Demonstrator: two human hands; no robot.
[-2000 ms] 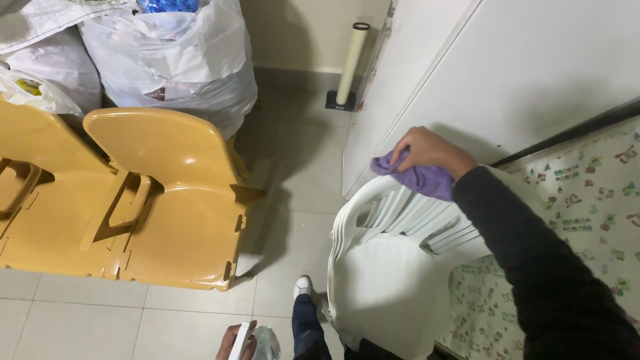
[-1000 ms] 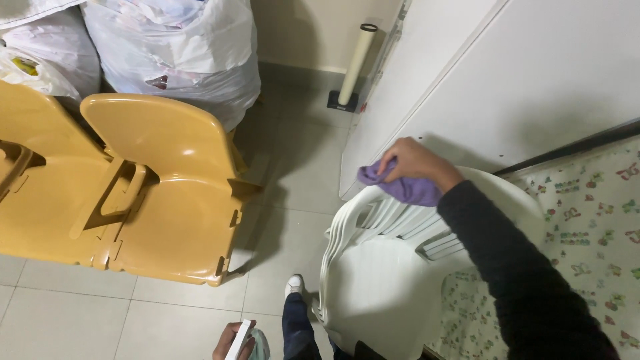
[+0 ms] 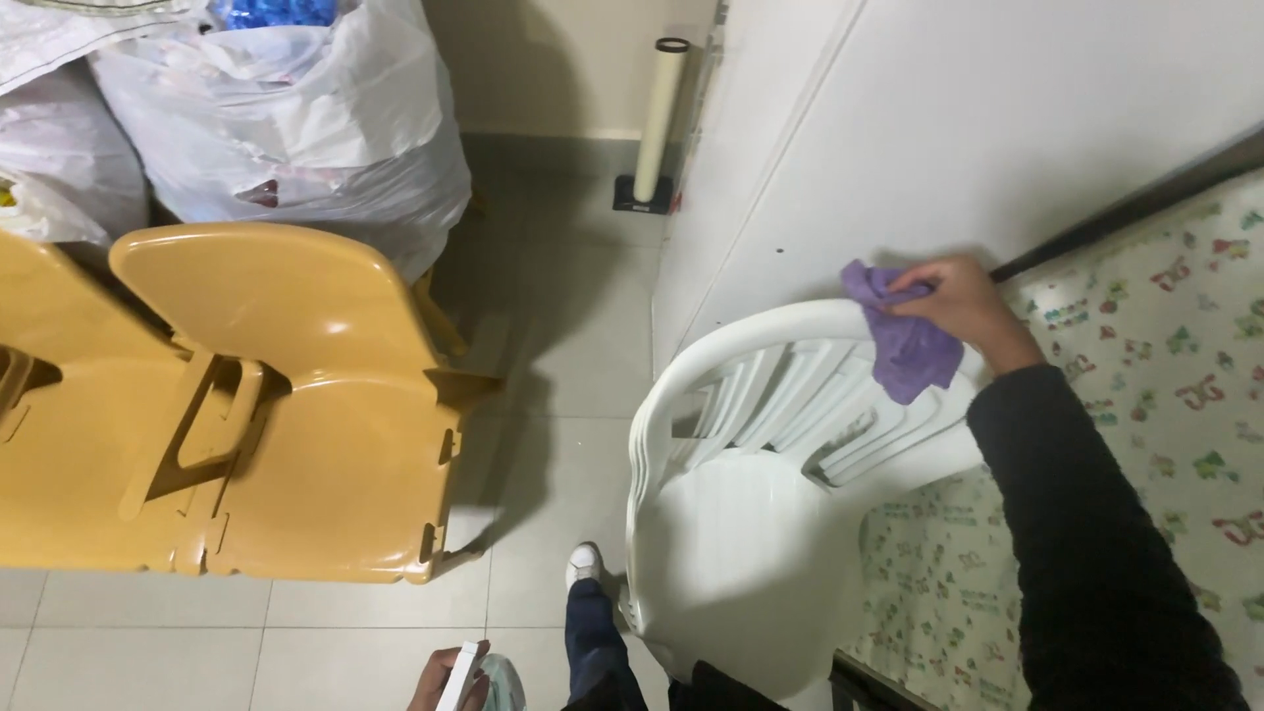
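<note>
My right hand (image 3: 953,301) pinches a purple cloth (image 3: 904,341) at the top edge of the backrest of a white plastic chair (image 3: 750,533). The cloth hangs over the inner side of the slatted back. Several such chairs look stacked together, their rims close beside one another. At the bottom edge, my left hand (image 3: 449,681) holds a white flat-edged object (image 3: 459,677) whose kind I cannot tell. A translucent pale green item (image 3: 504,681), perhaps part of the same thing, shows right beside it.
Joined yellow plastic chairs (image 3: 326,464) stand at the left, with stuffed white plastic bags (image 3: 296,109) behind them. A cream tube on a black base (image 3: 660,128) stands by the wall. White panels (image 3: 948,118) rise behind the white chairs; a patterned cover (image 3: 1165,425) lies at the right.
My right hand has moved right along the top of the chair back with the purple cloth, which now hangs down more. My left hand stays low in view, still holding the white object.
</note>
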